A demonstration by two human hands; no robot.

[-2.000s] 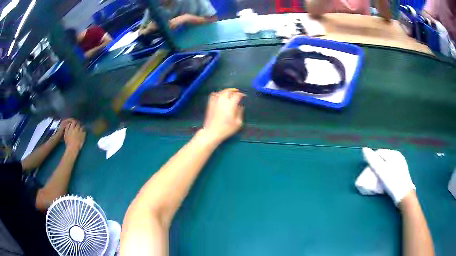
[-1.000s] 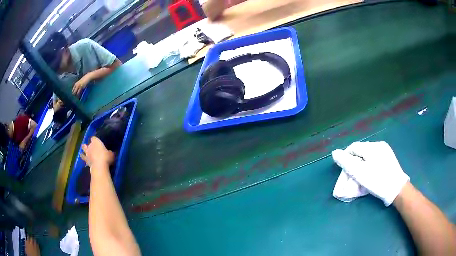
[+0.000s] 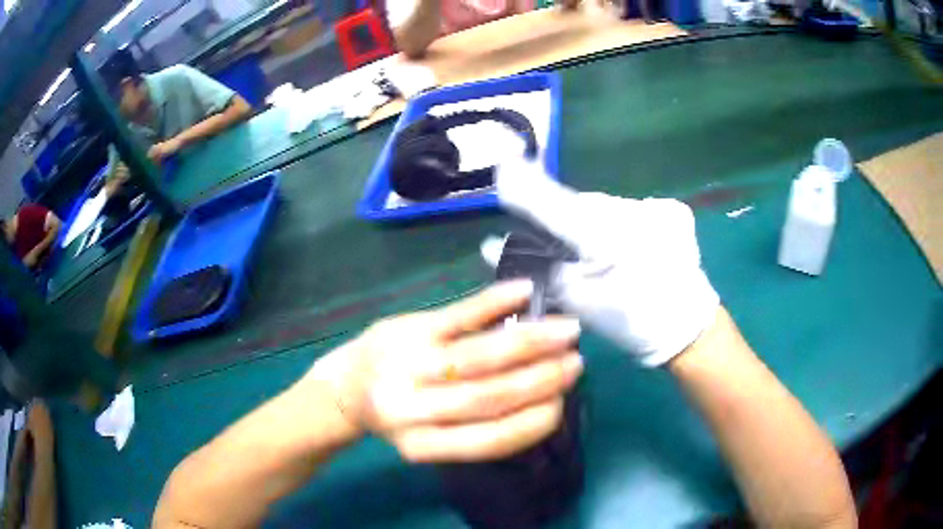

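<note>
Black headphones [image 3: 522, 477] are held over the green bench in front of me, partly hidden by my hands and blurred. My bare left hand [image 3: 465, 377] is closed around them near the band and cup. My right hand [image 3: 620, 274], in a white glove, touches their upper part, its fingers blurred. I cannot tell whether a cloth is in the glove. A blue tray [image 3: 554, 134] with a white liner holds another black pair [image 3: 424, 160] on the belt. A second blue tray [image 3: 264, 222] at left holds one flat black piece [image 3: 189, 297].
A white bottle [image 3: 809, 225] with its cap open stands at right, near a brown cardboard sheet [image 3: 915, 186]. A crumpled white wipe [image 3: 117, 417] lies at left. A person [image 3: 186, 109] sits across the belt. A green post and yellow bar stand at left.
My left hand has come from the left tray to the centre with the headphones. My gloved hand has moved left and up to them. The left tray now holds only the flat piece.
</note>
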